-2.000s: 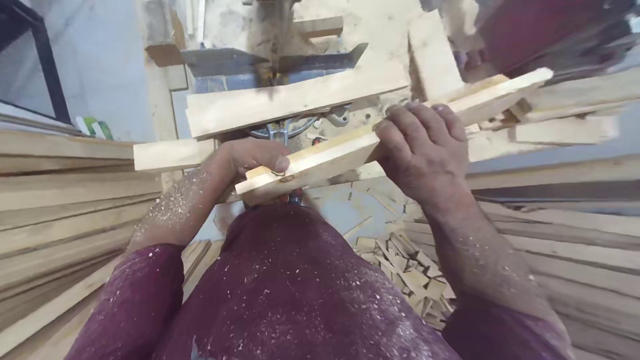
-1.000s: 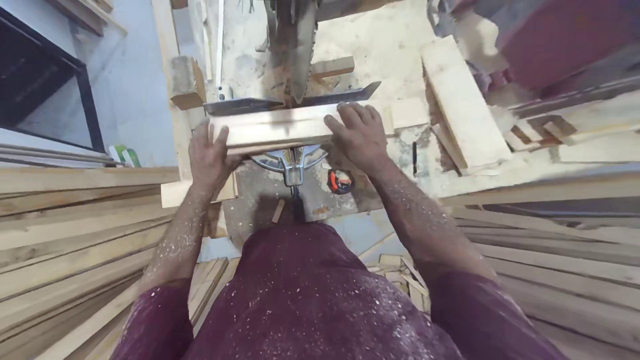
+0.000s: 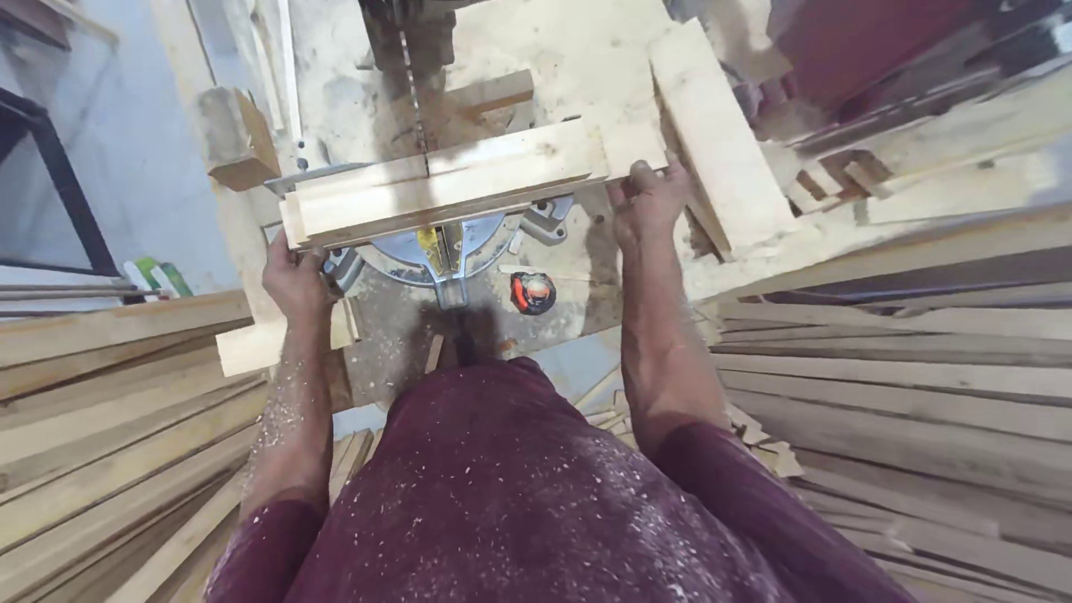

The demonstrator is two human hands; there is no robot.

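Note:
My left hand (image 3: 297,272) grips the left end of some light wooden boards (image 3: 452,188), which lie together across the base of a miter saw (image 3: 450,255). At their other end, my right hand (image 3: 651,197) pinches the longer board (image 3: 636,151) by its tip. The saw's blade (image 3: 414,92) shows edge-on just behind the boards. Metal fence parts (image 3: 322,174) show behind the left end. A round black and orange object (image 3: 533,293), probably a tape measure, lies on the bench in front of the saw.
Stacked planks (image 3: 109,394) flank me at left and more planks (image 3: 904,402) at right. A wood block (image 3: 239,138) sits back left. A thick board (image 3: 724,138) leans at right. Offcuts (image 3: 842,180) lie further right, near a person in dark red (image 3: 863,50).
Two seconds ago I held a board tilted in front of the saw; now boards lie across its base. Since one second ago, my hands have moved further apart, to the ends.

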